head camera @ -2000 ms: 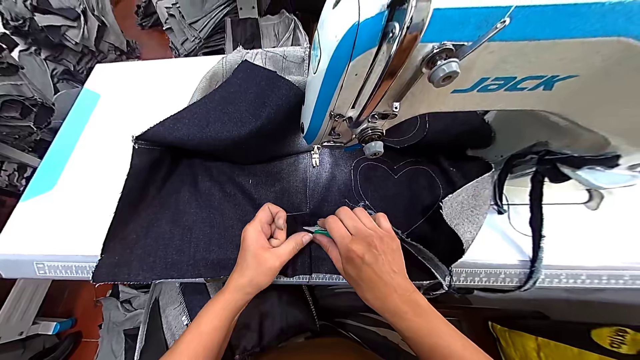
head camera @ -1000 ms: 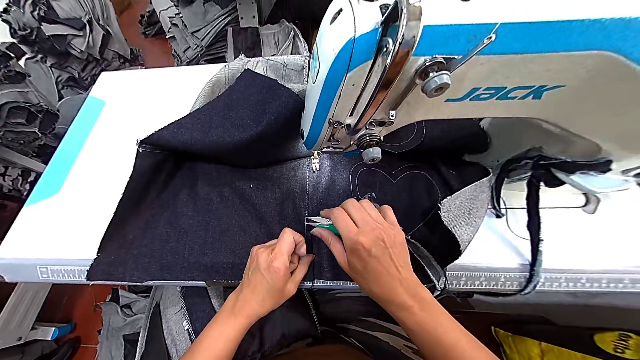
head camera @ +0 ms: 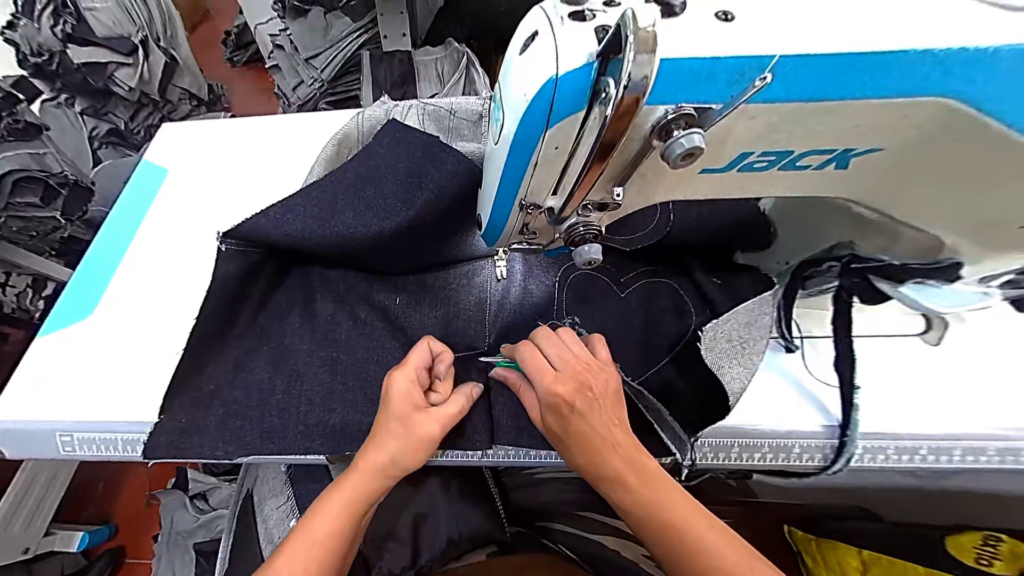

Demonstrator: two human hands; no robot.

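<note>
Dark denim fabric (head camera: 304, 352) with a vertical stitched seam lies across the machine bed, its upper left part folded over. My right hand (head camera: 568, 384) holds small green-handled thread snips (head camera: 502, 362), their metal tips pointing left at the seam. Left of the tips, my left hand (head camera: 424, 400) has its fingers curled and thumb extended; a thin thread runs between its fingers and the seam, so it seems to pinch the thread. A heart outline (head camera: 628, 320) is stitched right of the seam. Above my hands, the presser foot (head camera: 502, 264) stands over the seam.
The white and blue Jack sewing machine (head camera: 768, 128) spans the upper right. Dark fabric strips (head camera: 844, 344) hang at the right over the table's ruler edge (head camera: 880, 453). Piles of grey and black cut fabric (head camera: 312, 56) lie beyond the white table (head camera: 216, 168). A yellow and black bag (head camera: 880, 552) is lower right.
My left hand was lower, near the fabric's front edge, a second ago and is now higher, beside the seam. The snips' blades looked spread then and look closer together now.
</note>
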